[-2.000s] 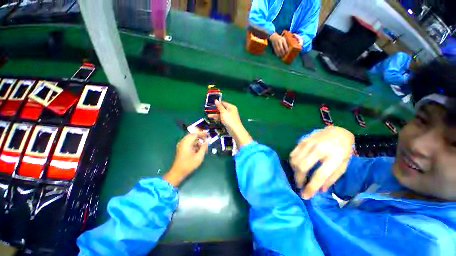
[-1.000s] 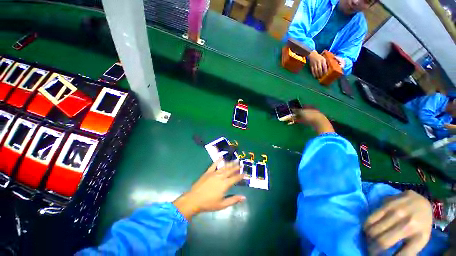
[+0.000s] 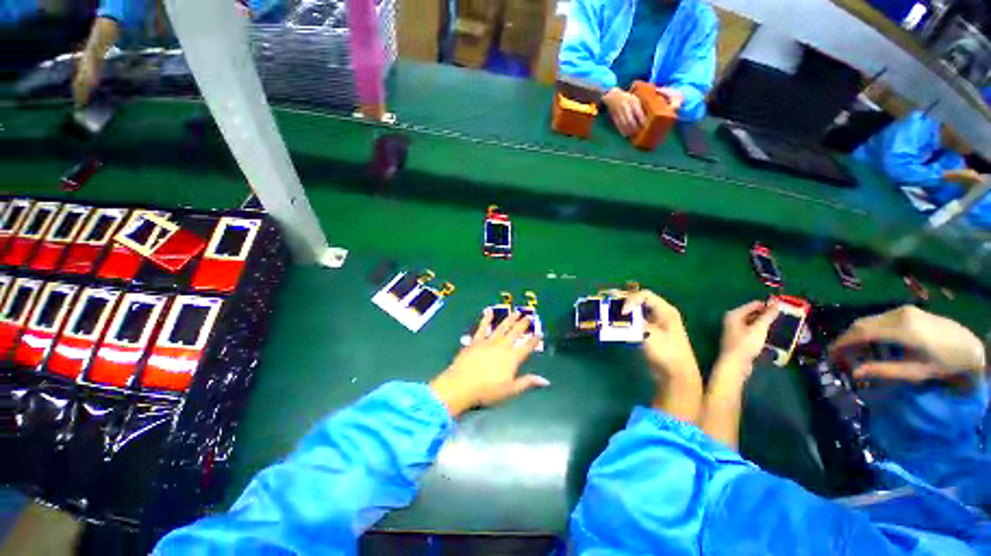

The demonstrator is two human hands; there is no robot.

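Note:
My left hand (image 3: 489, 367) lies with spread fingers over a pair of white-edged LCD modules (image 3: 499, 318) with orange tails. My right hand (image 3: 668, 345) has its thumb and fingers on the right edge of another white-edged LCD pair (image 3: 621, 332), near the bench surface. A third LCD pair (image 3: 406, 308) lies tilted on the green bench, left of my left hand. A red-edged phone subassembly (image 3: 498, 235) lies beyond the LCDs. My fingers hide parts of both pairs they touch.
A black tray (image 3: 207, 402) of red-and-white housings is at left, beside a metal post (image 3: 266, 152). At right, a neighbour's hands (image 3: 748, 335) are close; one holds a red housing (image 3: 787, 329). More phone units (image 3: 765, 264) lie beyond. A person opposite holds orange blocks (image 3: 652, 116).
My right hand has come back from the far strip to the LCDs at centre right. The LCD modules are now spread in separate pairs. The neighbour now holds a red housing.

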